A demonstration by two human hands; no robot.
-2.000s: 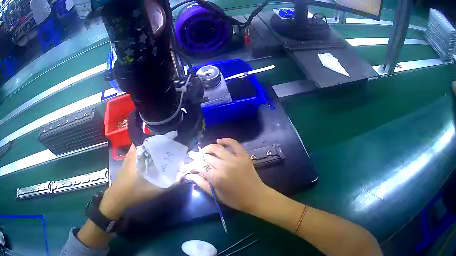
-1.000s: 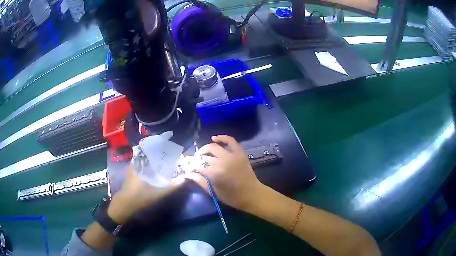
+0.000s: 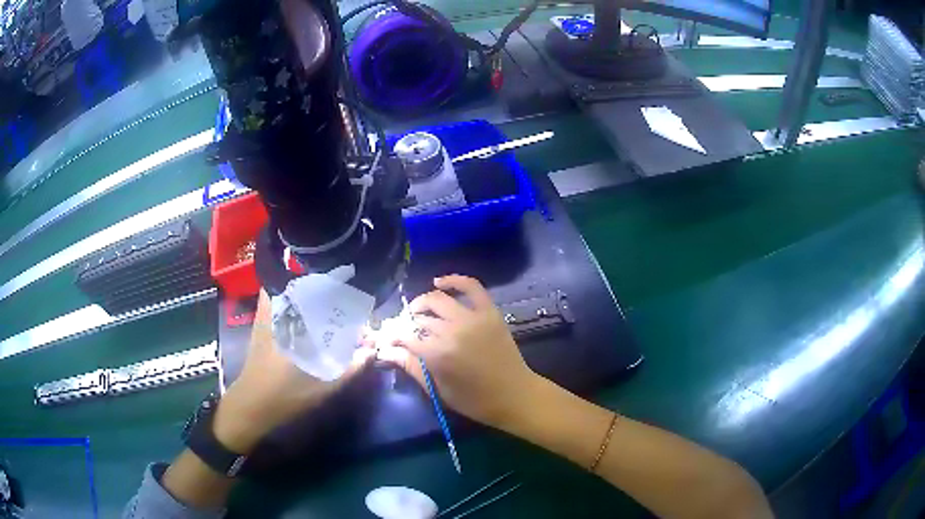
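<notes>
My left hand [image 3: 279, 380], with a black smartwatch [image 3: 212, 438] on the wrist, is below the stereo microscope [image 3: 289, 122]. A crumpled white wipe [image 3: 323, 322] with faint writing covers part of its fingers. My right hand [image 3: 456, 347] touches the bright spot from the right and holds a fine brush [image 3: 438, 411], its blue handle pointing down toward the front edge. The fingertips of both hands meet in glare, so what the left fingers grip is hidden. A module strip [image 3: 538, 315] lies on the black mat behind my right hand.
A red bin [image 3: 233, 266] and ribbed dark trays [image 3: 144, 269] are left. A blue bin [image 3: 477, 220] holding a dispenser bottle [image 3: 424, 170] is behind. Silver strips [image 3: 127, 375] lie left. A white oval object [image 3: 402, 503] and tweezers [image 3: 482, 497] are in front.
The hands and brush stay in nearly the same place under the microscope. My left hand and watch shift slightly.
</notes>
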